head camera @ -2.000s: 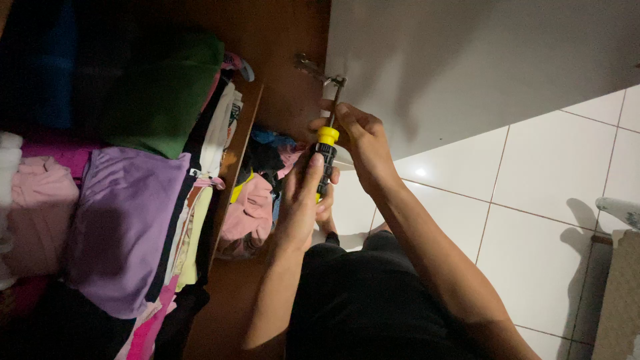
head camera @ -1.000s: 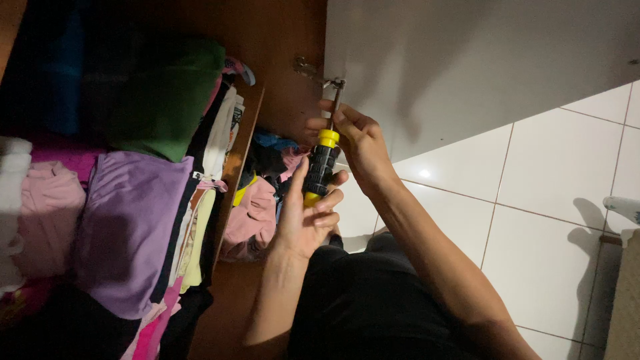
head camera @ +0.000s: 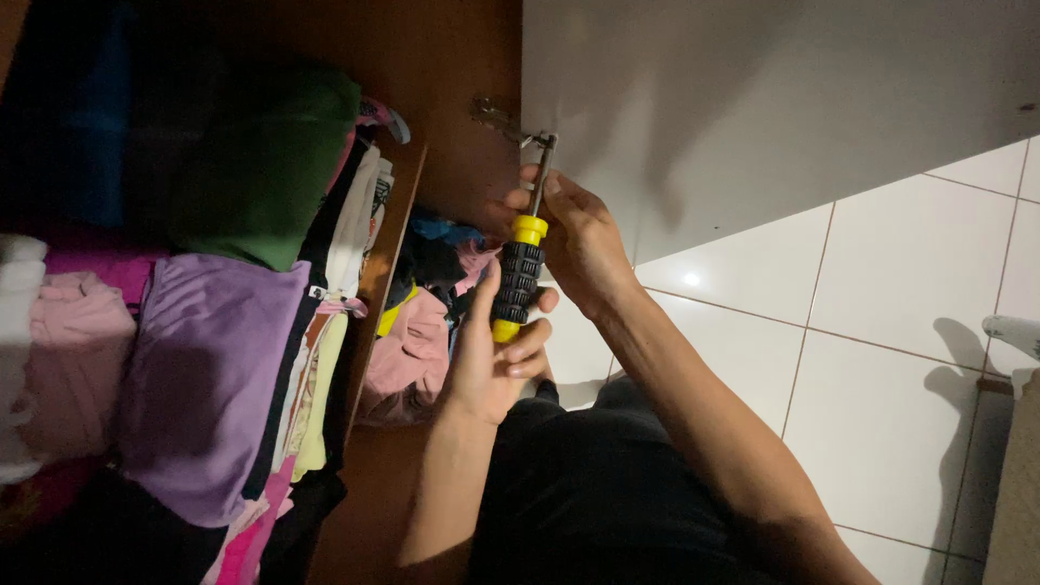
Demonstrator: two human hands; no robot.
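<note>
A screwdriver point(head camera: 520, 280) with a ribbed black and yellow handle points up at a metal cabinet hinge point(head camera: 497, 118), its tip at the hinge part on the edge of a white door point(head camera: 731, 106). My left hand point(head camera: 504, 349) holds the handle, thumb on one side and fingers on the other. My right hand point(head camera: 581, 231) pinches around the steel shaft just below the hinge. Its fingertips show beside the shaft, partly behind it. The screw under the tip is too small to make out.
Folded clothes, among them a purple garment point(head camera: 215, 374) and a green one point(head camera: 268, 171), fill a wooden shelf point(head camera: 390, 284) at the left. More clothes point(head camera: 410, 349) lie beyond the shelf's edge. White floor tiles point(head camera: 715, 349) show below the door. A beige object point(head camera: 1016, 487) stands at the right edge.
The fingers of my left hand have opened and closed somewhat around the screwdriver's handle. My right hand stays at the shaft, and the tip remains at the hinge.
</note>
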